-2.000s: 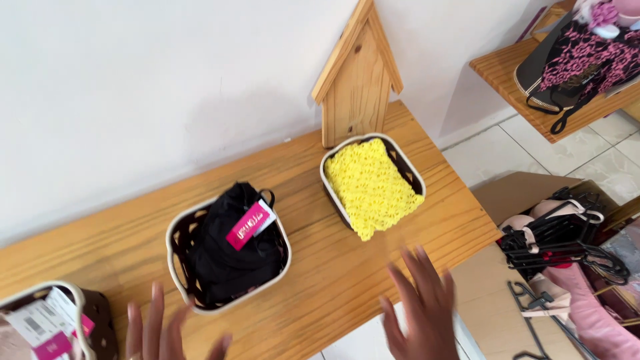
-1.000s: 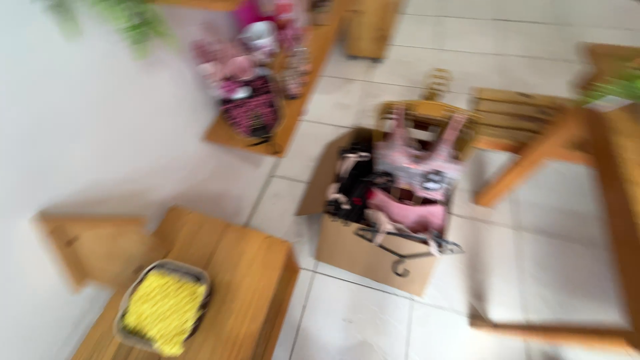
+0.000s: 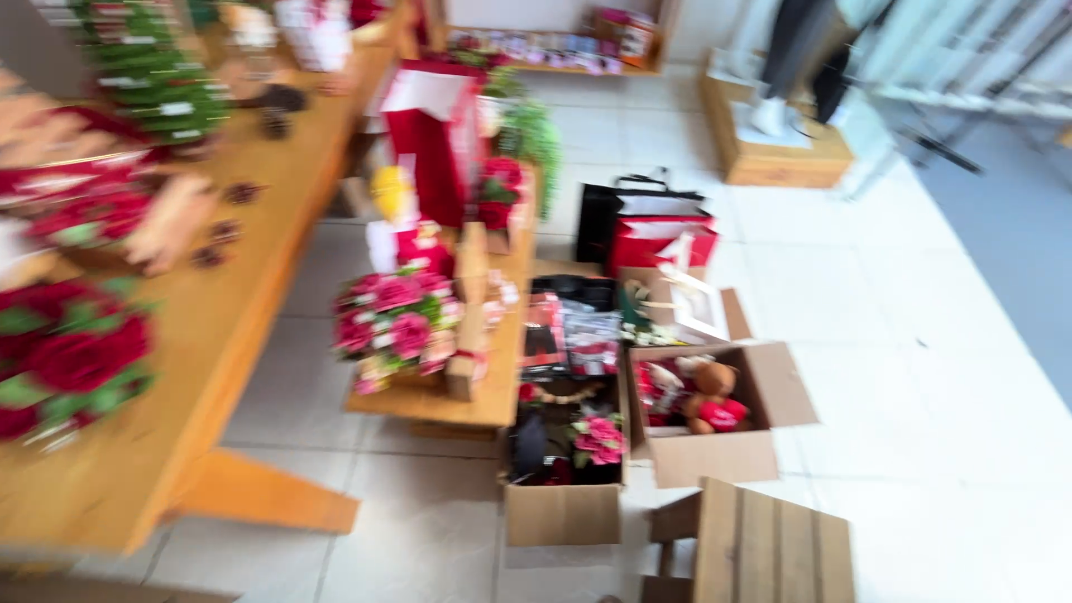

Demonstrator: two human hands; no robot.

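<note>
Neither of my hands is in the head view now. The picture is blurred. A low wooden bench bears a bouquet of pink artificial roses and a tall red paper bag. To the right of it on the floor stand an open cardboard box with a pink flower in it and a second open cardboard box holding a brown teddy bear. Behind the boxes are a black paper bag and a red paper bag.
A long wooden table with red roses and a small green tree runs along the left. A slatted wooden seat is at the bottom right. Mannequin legs stand on a wooden plinth at the back.
The view has swung far away from the shelf with the baskets. Both hands showed over that shelf two seconds ago and are out of view now.
</note>
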